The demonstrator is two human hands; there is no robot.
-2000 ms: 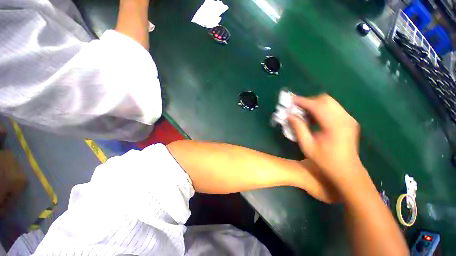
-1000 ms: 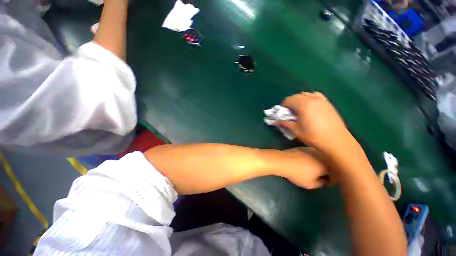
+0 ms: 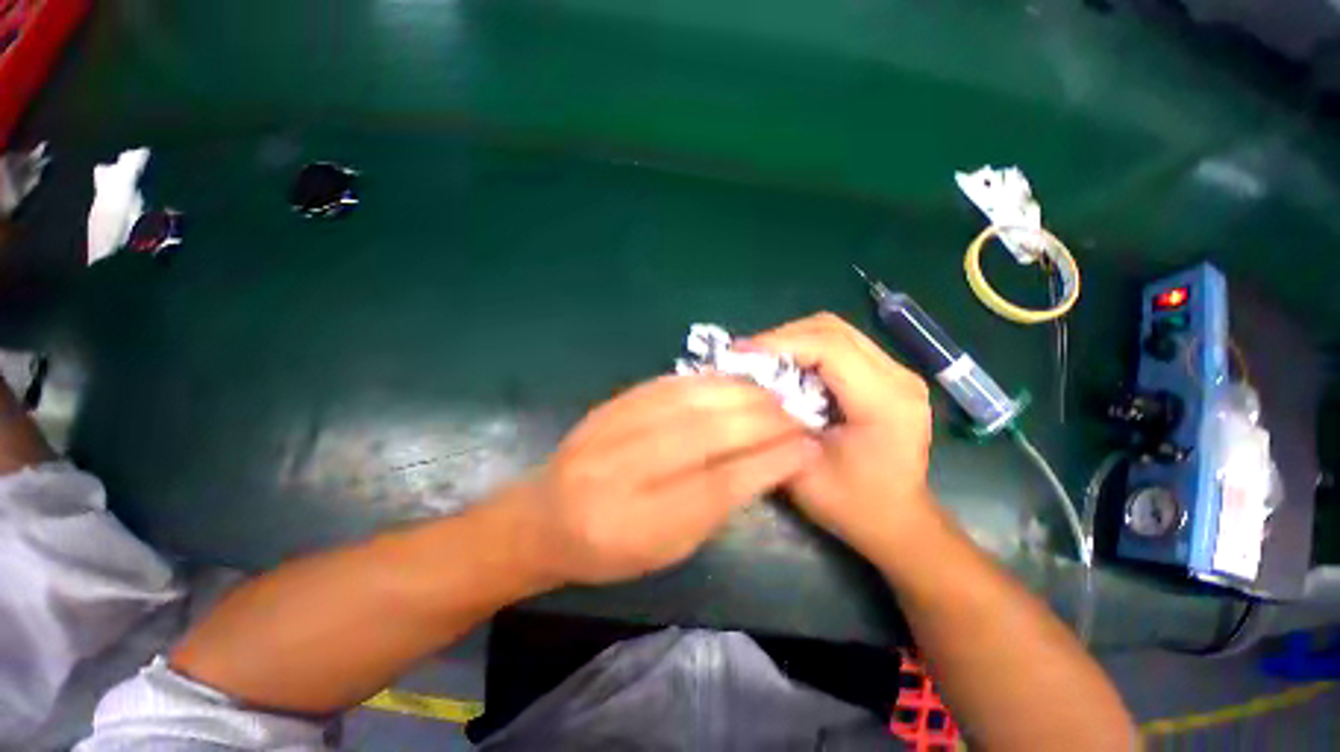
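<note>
A crumpled white wipe (image 3: 757, 375) with grey smudges is between my two hands above the dark green bench mat. My left hand (image 3: 669, 470) comes from the left, slightly blurred, with its fingers closed on the wipe. My right hand (image 3: 867, 426) is wrapped round the wipe from the right. A small dark edge shows between my right fingers; the rest of any part inside is hidden. A round black part (image 3: 325, 190) lies on the mat at the upper left. Another round part (image 3: 156, 231) with reddish glints lies farther left.
A white scrap (image 3: 116, 206) touches the far-left part. A glue syringe (image 3: 941, 360) lies right of my hands, its hose running down. Behind it is a tape ring (image 3: 982, 291) with a wipe (image 3: 1002, 203). A blue dispenser (image 3: 1202, 426) stands far right. Another person's sleeve (image 3: 74, 588) is at left.
My view has turned right, bringing the syringe and whole dispenser into sight. My left hand has come up to the wipe beside my right. One of two nearer round parts left the mat.
</note>
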